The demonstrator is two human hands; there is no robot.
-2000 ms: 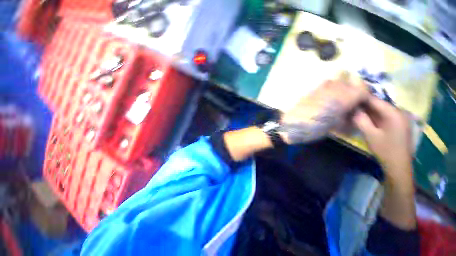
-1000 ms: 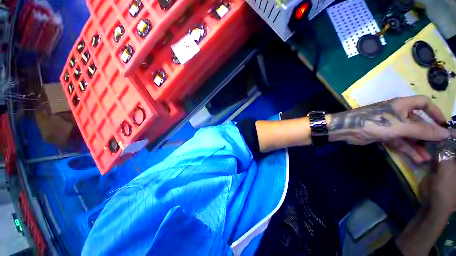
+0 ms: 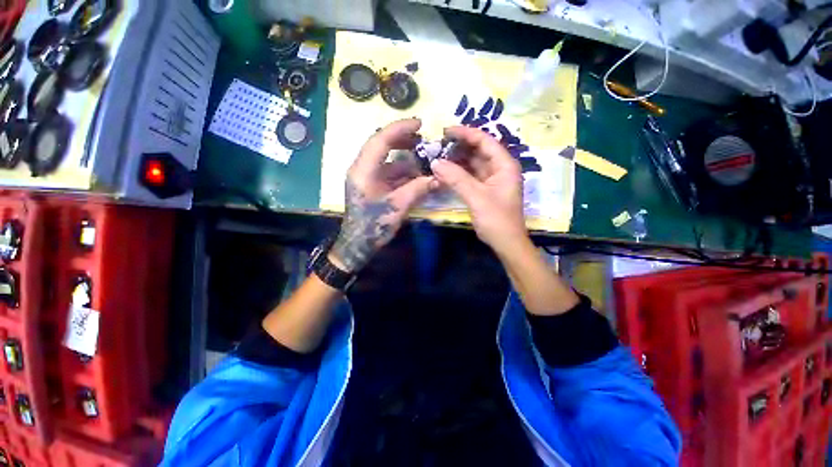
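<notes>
My left hand (image 3: 379,187) and my right hand (image 3: 488,182) meet over the pale cream sheet (image 3: 547,205). Their fingertips hold a small round watch head (image 3: 431,155) with a dark rim and shiny face between them. The fingers cover much of it. Several dark inserts (image 3: 511,141) lie on the sheet just beyond and right of my right hand. A pair of dark discs (image 3: 359,81) lies at the sheet's upper left.
A vented box (image 3: 160,96) with a glowing red switch stands left, dark rings beside it. A dotted sheet (image 3: 244,119), squeeze bottle (image 3: 540,73), tan strip (image 3: 600,164) and black fan (image 3: 730,164) lie around the sheet. Red trays (image 3: 173,301) stand below on both sides.
The view has swung right and now centres on the sheet. Both hands remain together; the round piece between them now shows more clearly.
</notes>
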